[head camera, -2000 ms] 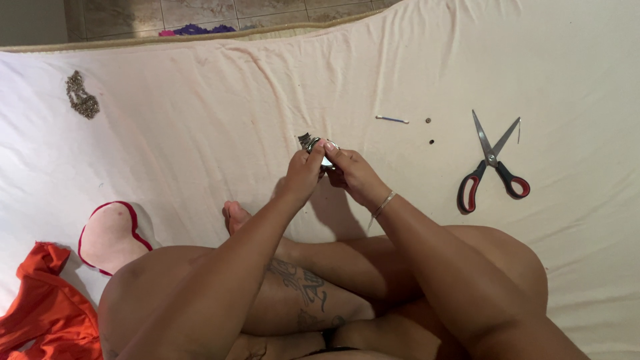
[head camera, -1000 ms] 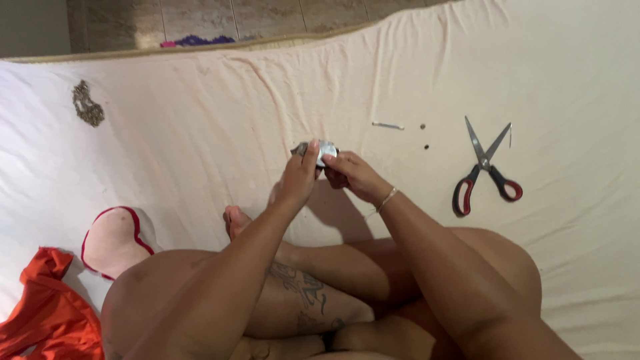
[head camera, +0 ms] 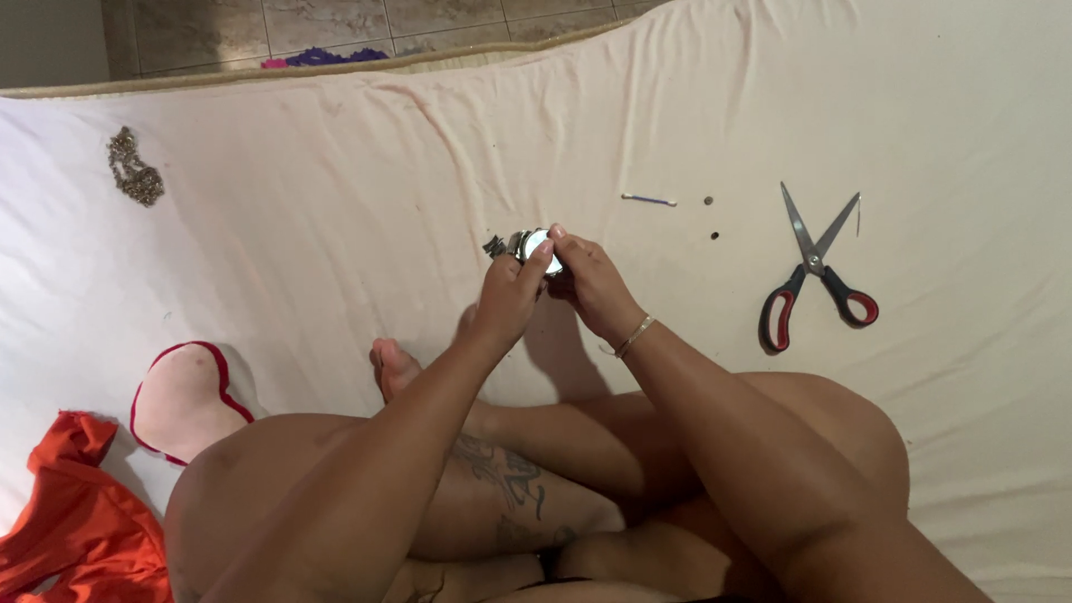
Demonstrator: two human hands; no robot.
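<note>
Between my two hands is a metal wristwatch (head camera: 540,249), its round face turned up and catching the light, with part of its metal band sticking out to the left. My left hand (head camera: 512,289) grips it from the left, thumb on the face. My right hand (head camera: 593,280) holds its right edge with thumb and fingers; the fingers beneath are hidden. Right of the hands, a cotton swab (head camera: 649,200) lies on the sheet beside two small round pieces (head camera: 708,200). Farther right are spread scissors (head camera: 813,261) with black and red handles, and a thin needle-like piece (head camera: 858,216) touches or lies near one blade tip.
A light sheet (head camera: 335,209) covers the bed under my crossed legs. A bunched metal chain (head camera: 134,172) lies at the upper left. A heart-shaped piece with red edging (head camera: 188,398) and orange cloth (head camera: 88,519) are at the lower left. Purple cloth (head camera: 339,57) rests on the tiled floor.
The watch has turned a little in my hands, so its bright round face now shows more plainly. Both hands stay on it. The other items have not moved.
</note>
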